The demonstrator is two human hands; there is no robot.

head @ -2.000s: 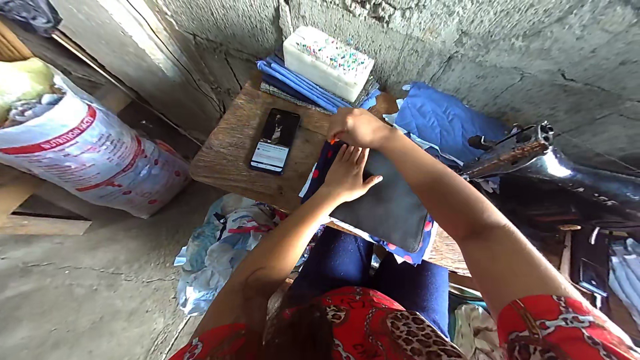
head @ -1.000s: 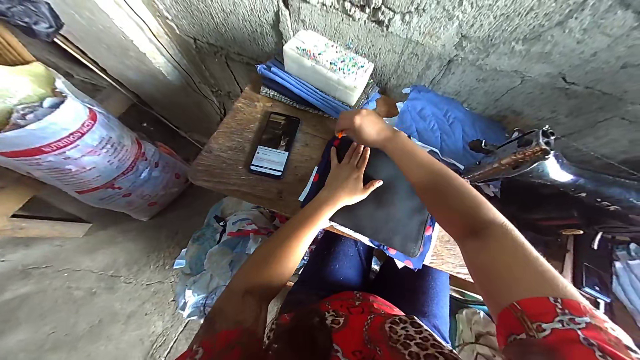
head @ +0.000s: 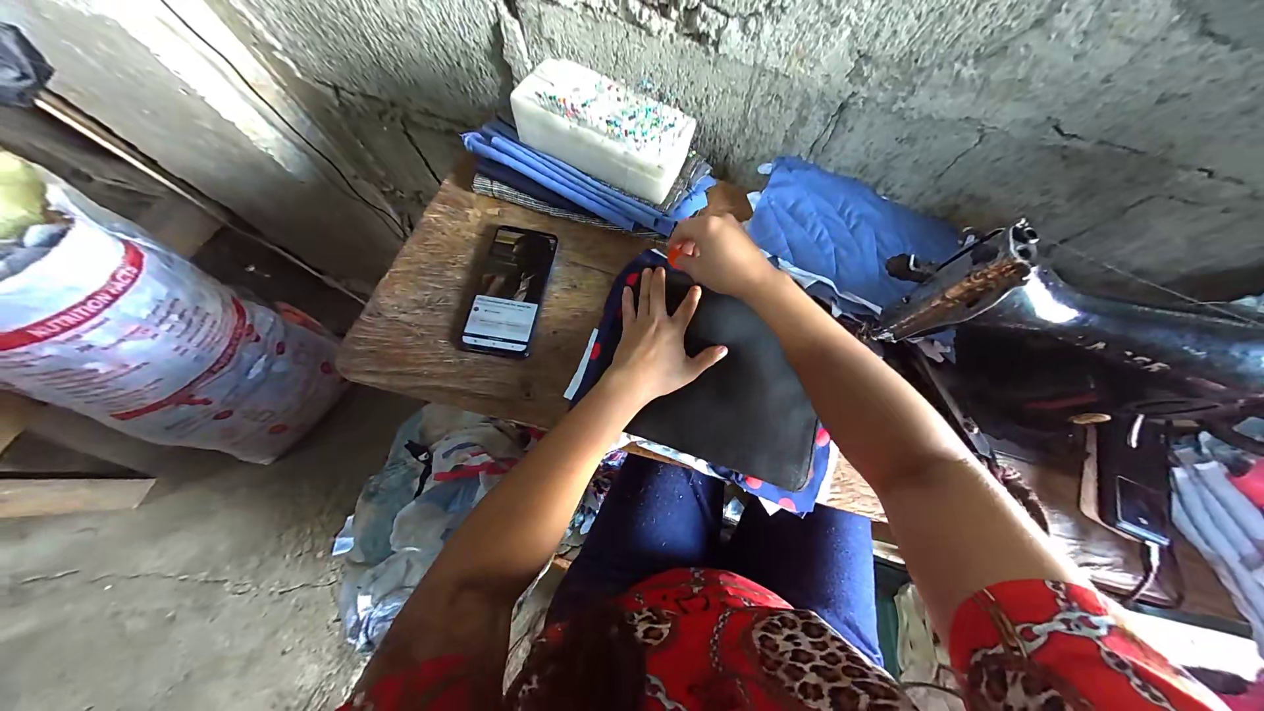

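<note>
A dark, flat rectangular piece (head: 755, 395) lies over navy fabric with red dots (head: 775, 491) on the wooden table. My left hand (head: 660, 341) presses flat on its upper left part, fingers spread. At the far edge of the piece, my right hand (head: 713, 255) is closed around a small orange object (head: 678, 256), mostly hidden by the fingers; its kind cannot be told. White material shows under the fabric's left edge.
A smartphone (head: 508, 291) lies on the wooden table (head: 425, 326). Behind are folded blue cloths (head: 553, 173) under a white block (head: 602, 128), and blue fabric (head: 839, 232). A sewing machine (head: 1086, 306) stands right, a printed sack (head: 158, 336) left, cloth scraps (head: 425, 513) below.
</note>
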